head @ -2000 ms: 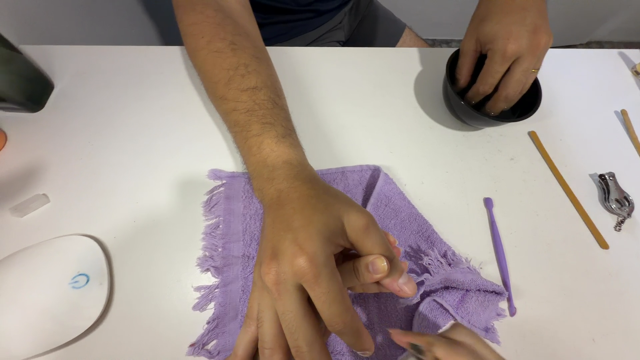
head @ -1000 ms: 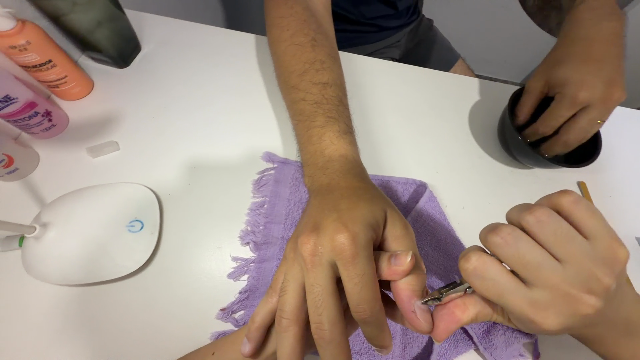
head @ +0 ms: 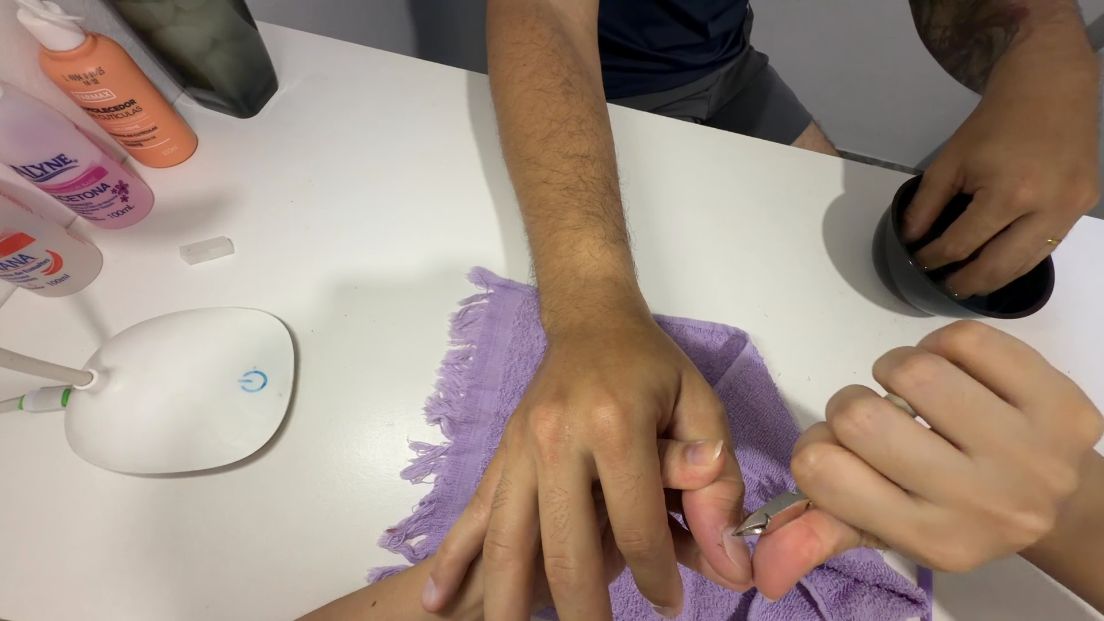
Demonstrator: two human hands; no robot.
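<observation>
My right hand [head: 949, 448] is closed around metal cuticle nippers [head: 770, 512], whose tips touch the edge of the other person's thumbnail. Beneath that person's outstretched hand [head: 595, 431] lies my left hand [head: 693, 463], mostly hidden; its thumb and fingers hold the person's thumb. Both rest over a fringed purple towel [head: 492, 362]. The person's other hand [head: 1018, 181], with a ring, has its fingertips in a black bowl [head: 906, 267].
A white lamp base [head: 181, 388] with a power mark stands at left. Behind it are an orange pump bottle [head: 129, 103], a pink acetone bottle [head: 86, 181], another bottle [head: 43, 254], a dark vase [head: 216, 60] and a small whitish block [head: 207, 250].
Two seconds ago my right hand was mostly below the view; it is now at the person's thumb with the nippers. The view has shifted left, showing the bottles.
</observation>
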